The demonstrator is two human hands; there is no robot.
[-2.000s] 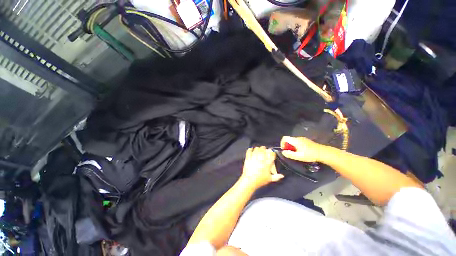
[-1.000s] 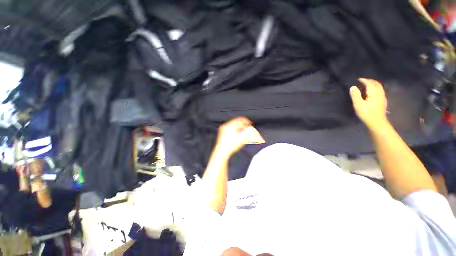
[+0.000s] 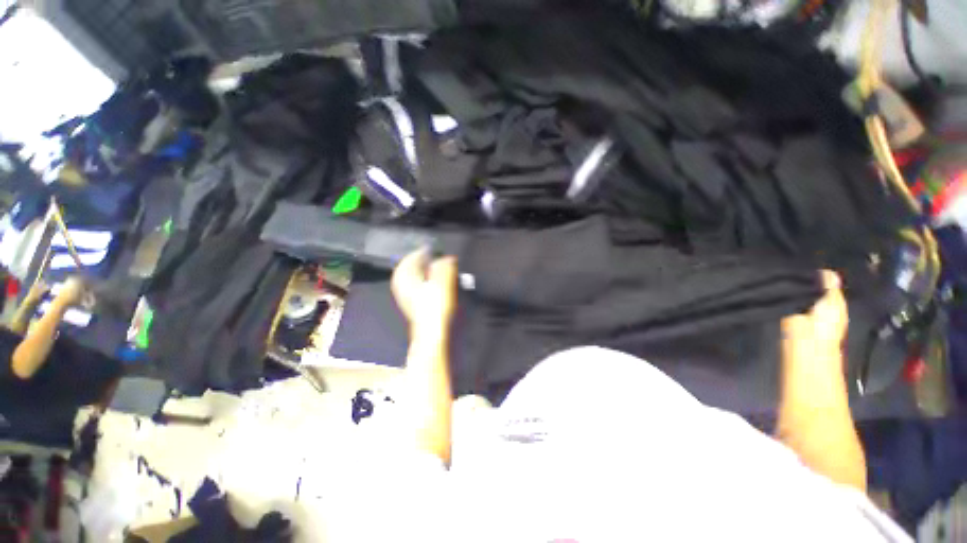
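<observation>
A long black garment piece [image 3: 636, 286] lies across the table in front of me, with a flat dark-grey band [image 3: 318, 233] at its left end. My left hand [image 3: 426, 288] grips the piece near that band; a tiny white spot shows beside the fingers. My right hand [image 3: 822, 313] grips the piece's right part between thumb and fingers. The steam iron [image 3: 907, 371] stands at the table's right end, blurred, with a red spot; no hand is on it.
Black pieces with white stripes [image 3: 401, 143] are heaped behind my left hand, beside a green scrap [image 3: 348, 199]. More black cloth [image 3: 679, 95] is heaped behind. A yellowish hose [image 3: 882, 149] hangs at right. Another person's arm [image 3: 42, 334] shows at far left.
My right hand has let go of the iron and now holds the cloth at right. My left hand now holds the piece's left end. The view has swung left.
</observation>
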